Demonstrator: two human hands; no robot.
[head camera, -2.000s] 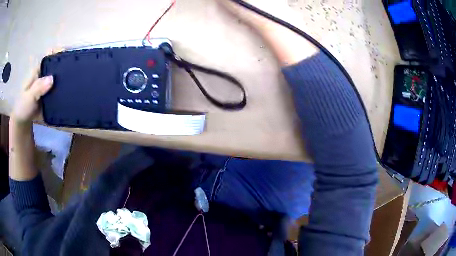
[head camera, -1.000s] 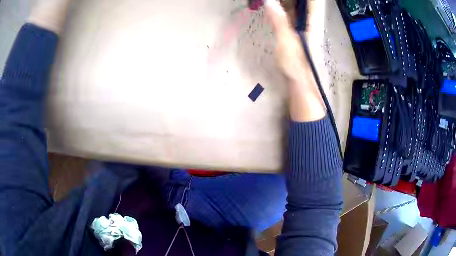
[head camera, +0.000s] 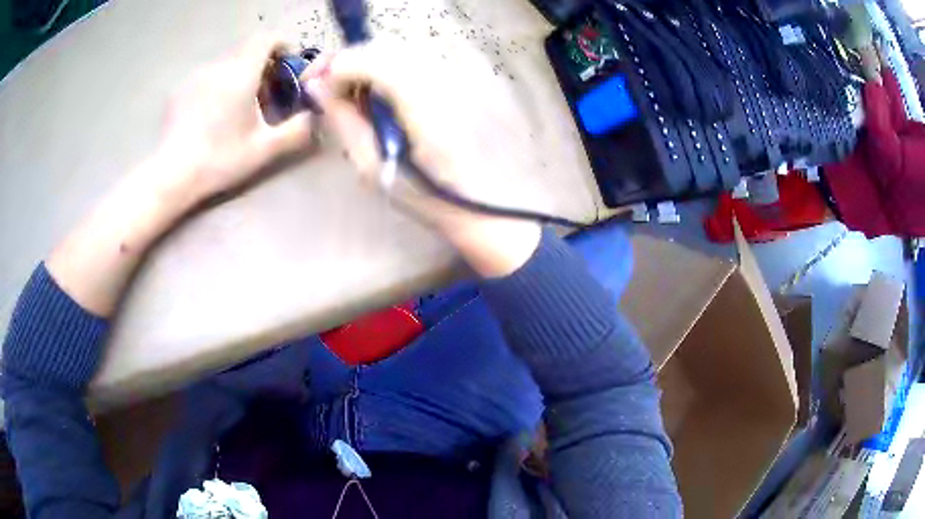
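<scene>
My left hand (head camera: 228, 117), blurred, is at the upper left over the bench, its fingers closed around a small dark round part (head camera: 286, 86). My right hand (head camera: 370, 122) is beside it, fingertips at the part. A black handle with a cord, which looks like the soldering iron (head camera: 387, 132), lies in my right hand. Its tip cannot be made out. Another dark blurred object (head camera: 350, 18) shows just beyond my right hand; I cannot tell what it is.
Stacked black housings (head camera: 700, 101) stand at the upper right, the nearest with a green board and blue battery (head camera: 607, 104). Black cord (head camera: 507, 211) runs right along the bench. Open cardboard box (head camera: 725, 395) is below right. Another person's red sleeve (head camera: 882, 167) is at far right.
The view has shifted right. The black housing held two seconds ago is out of view. Both hands have come together at the upper left, with the dark round part between them.
</scene>
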